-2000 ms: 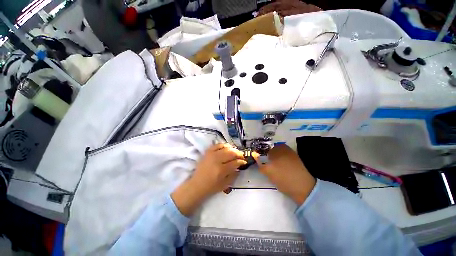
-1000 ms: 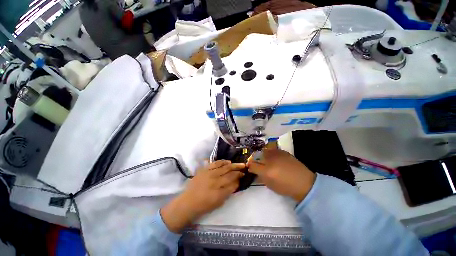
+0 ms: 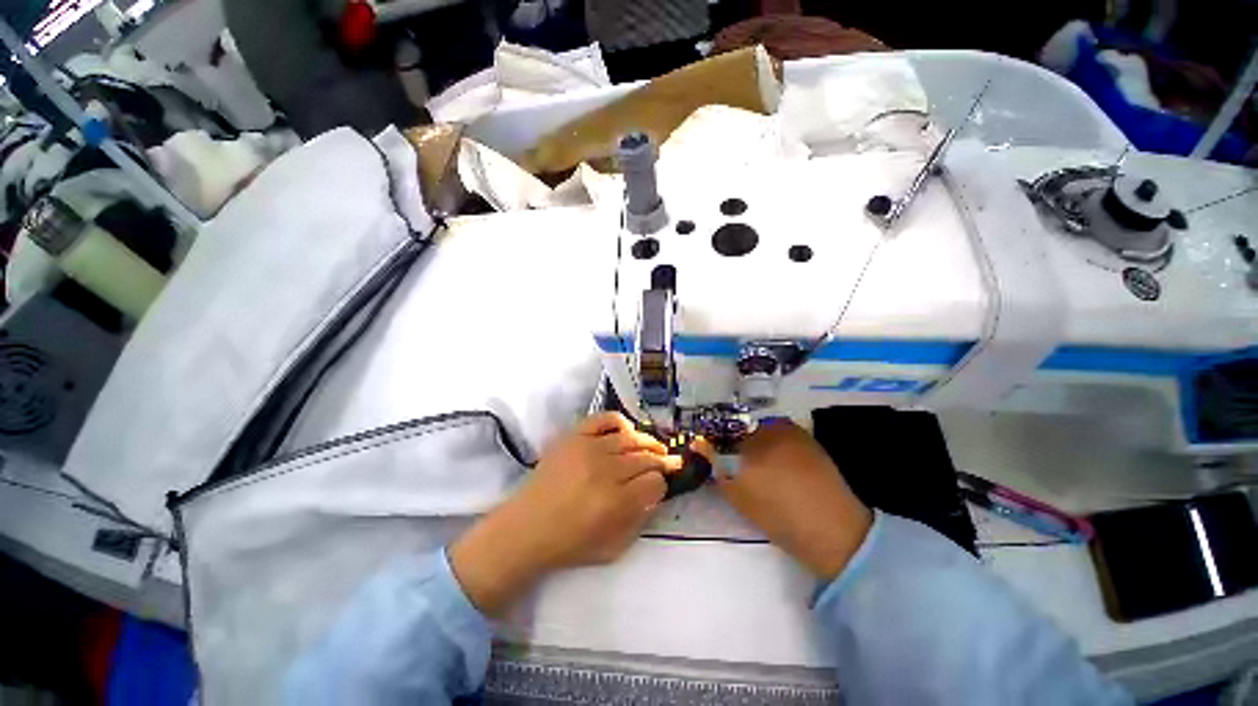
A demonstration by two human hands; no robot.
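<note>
A small black fabric piece point(image 3: 686, 473) lies under the lit needle area of the white sewing machine point(image 3: 814, 297). My left hand point(image 3: 568, 499) presses on its left side, fingertips close to the presser foot point(image 3: 679, 439). My right hand point(image 3: 789, 494) is at its right side, fingers bent and partly hidden behind the hand and machine head. The white garment panel point(image 3: 345, 552) with a thin black edge spreads left of the needle, partly under my left forearm.
A stack of black pieces point(image 3: 897, 469) lies right of the needle, with thin pink and blue sticks point(image 3: 1028, 508) and a smartphone point(image 3: 1180, 555) beyond. Folded white panels point(image 3: 255, 310) lie at left. A ruler strip point(image 3: 662, 683) runs along the front edge.
Compared with one second ago, less of the black piece shows, and its visible part is bunched between my fingertips. Both hands stay at the needle. The whole view has shifted slightly.
</note>
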